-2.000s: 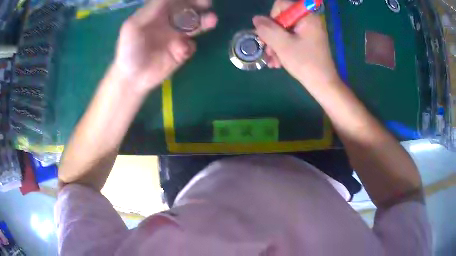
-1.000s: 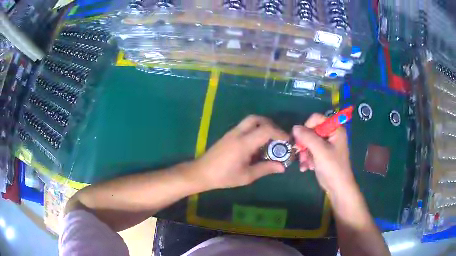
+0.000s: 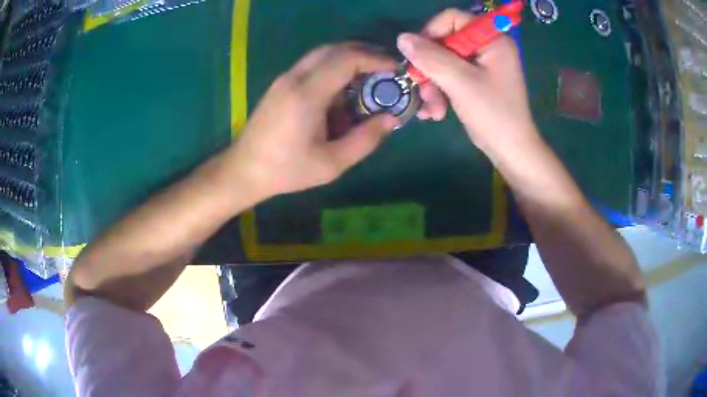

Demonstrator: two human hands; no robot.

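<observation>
A round silver metal part (image 3: 387, 93) with a darker grey centre sits inside a wider metal ring holder (image 3: 402, 115) above the green mat. My left hand (image 3: 310, 116) grips the ring holder from the left, with fingers above and thumb below. My right hand (image 3: 473, 85) holds the red-handled tool (image 3: 465, 39), which has a blue dot. The tool's tip meets the upper right side of the ring holder. The left hand's fingertips partly cover the holder's rim.
Two set-aside silver rings (image 3: 544, 8) lie at the upper right, above a reddish-brown square (image 3: 580, 94). Clear trays with dark parts (image 3: 19, 116) stand at the left; more trays (image 3: 692, 124) are at the right. Yellow tape (image 3: 372, 249) and a green label (image 3: 374, 223) lie near the bench edge.
Two seconds ago my left hand was away from the holder with a round part at its fingertips; it then closed on the holder. Since one second ago, the view has tilted down.
</observation>
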